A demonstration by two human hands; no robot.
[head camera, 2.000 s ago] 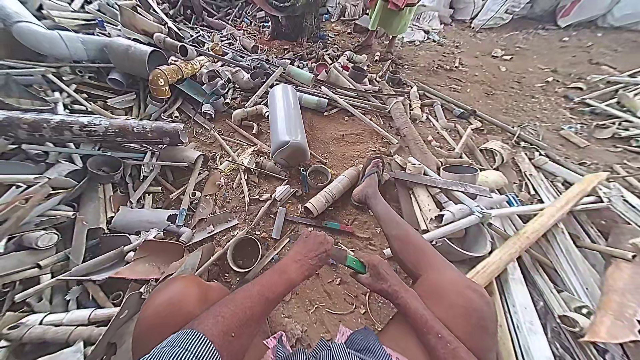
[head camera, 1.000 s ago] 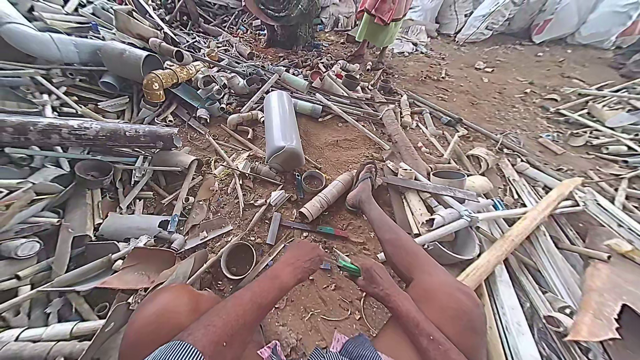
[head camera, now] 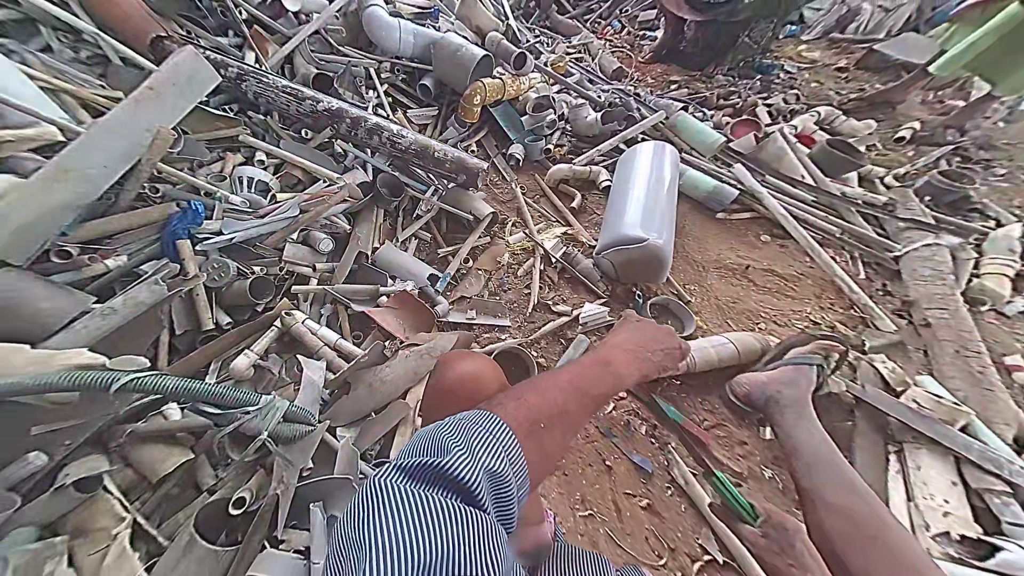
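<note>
My left hand [head camera: 644, 348] is over the near left end of a cream ribbed pipe piece [head camera: 724, 352]; whether its fingers hold anything is hidden. Low in the view, my right hand [head camera: 772, 540] grips a green-handled tool [head camera: 732, 496], whose working end is unclear. Between the hands lies a long tool with a red and green handle [head camera: 688, 428], resembling a hammer, on the reddish soil. A short pipe ring [head camera: 672, 314] stands just beyond my left hand. Farther off lies a large grey plastic cylinder [head camera: 640, 212].
Scrap plastic pipes and fittings heap up on the left, with a long weathered pipe [head camera: 344, 116] and a green corrugated hose [head camera: 160, 388]. A golden elbow fitting [head camera: 496, 94] lies beyond. My sandalled foot [head camera: 784, 376] rests at the right, near long flat strips [head camera: 944, 432].
My left hand has moved away from my right and forward to the ribbed pipe piece. The green-handled tool stays in my right hand. The view has swung left.
</note>
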